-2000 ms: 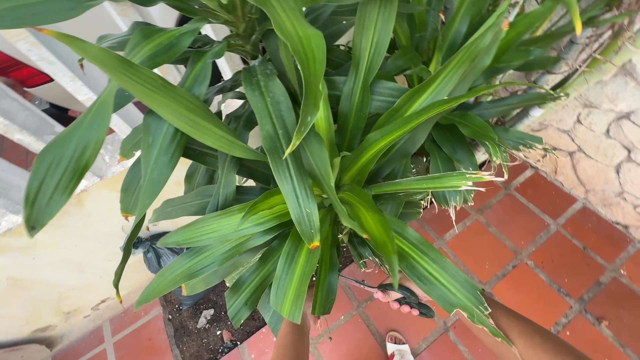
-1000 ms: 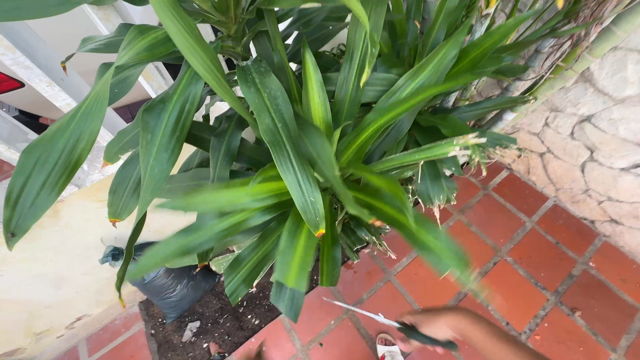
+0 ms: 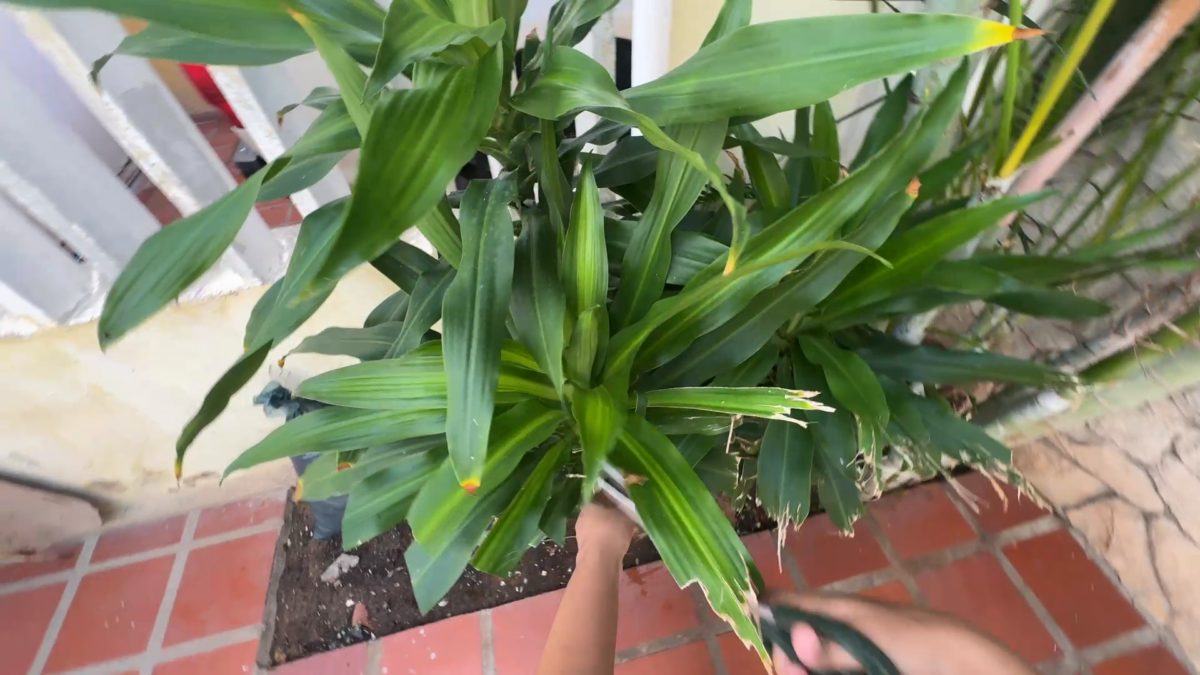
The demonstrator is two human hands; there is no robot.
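A large leafy plant with long striped green leaves [image 3: 487,319] fills the middle, some leaf tips brown and ragged. My left hand [image 3: 605,527] reaches up under the low leaves near the plant's centre; its fingers are mostly hidden by leaves. At the bottom right, my right hand [image 3: 825,637] is closed on the dark handles of a cutting tool [image 3: 830,633], probably shears. Part of a metal blade [image 3: 621,492] shows between the leaves beside my left wrist. A torn-tipped leaf [image 3: 689,525] hangs across the tool between my hands.
Dark soil [image 3: 375,586] lies in a bed edged by red floor tiles [image 3: 1012,572]. A dark plastic bag [image 3: 323,506] rests against the cream wall [image 3: 141,403]. White railings [image 3: 187,141] stand at upper left, and stone paving [image 3: 1134,487] lies on the right.
My left hand has come into view under the leaves. The right hand's tool, seen in the open over the tiles one second ago, is now partly behind leaves.
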